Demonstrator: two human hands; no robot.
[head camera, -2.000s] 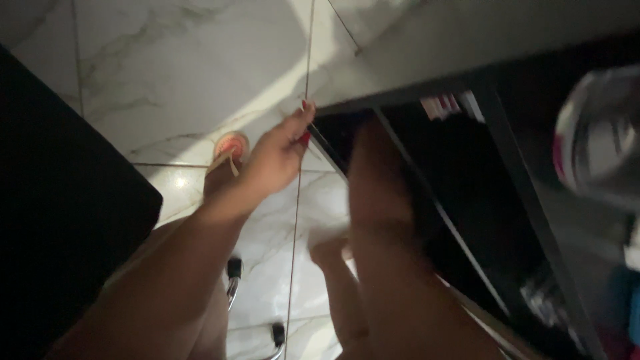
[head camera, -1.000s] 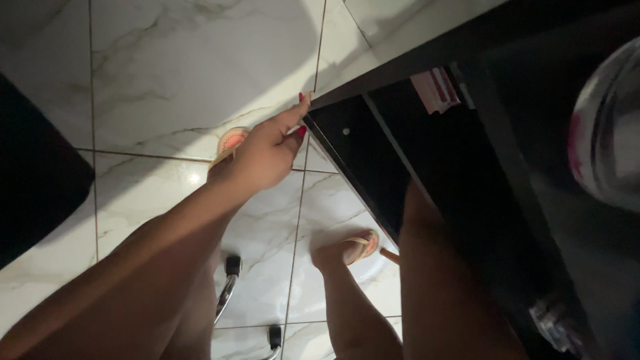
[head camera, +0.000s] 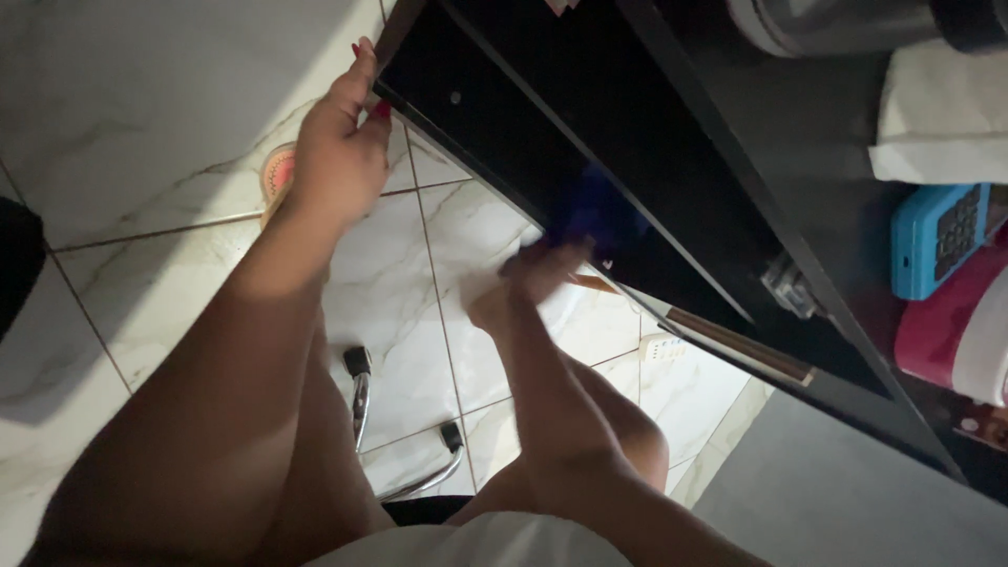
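My left hand (head camera: 346, 150) grips the end of a black open drawer or panel (head camera: 504, 150), fingers on its outer side and the thumb, with a red nail, at its near corner. Low by the same piece's near edge is my right hand (head camera: 547, 272), blurred; whether it touches the edge I cannot tell. A dark blue patch (head camera: 594, 205) shows on the black surface just above it. A small clear object (head camera: 790, 285), too unclear to name, lies farther right inside the dark furniture.
On the black top at right are a blue card terminal (head camera: 937, 244), a white folded cloth or paper (head camera: 945, 114), a pink-and-white container (head camera: 957, 339) and a clear container (head camera: 835, 24). Below are the marble-look tiled floor (head camera: 386, 260), chrome chair legs (head camera: 361, 402) and a power strip (head camera: 665, 348).
My right forearm, earlier reaching over the dark furniture, has drawn back to its near edge, and the hand now shows. My left hand stays at the corner. The view has shifted to the right.
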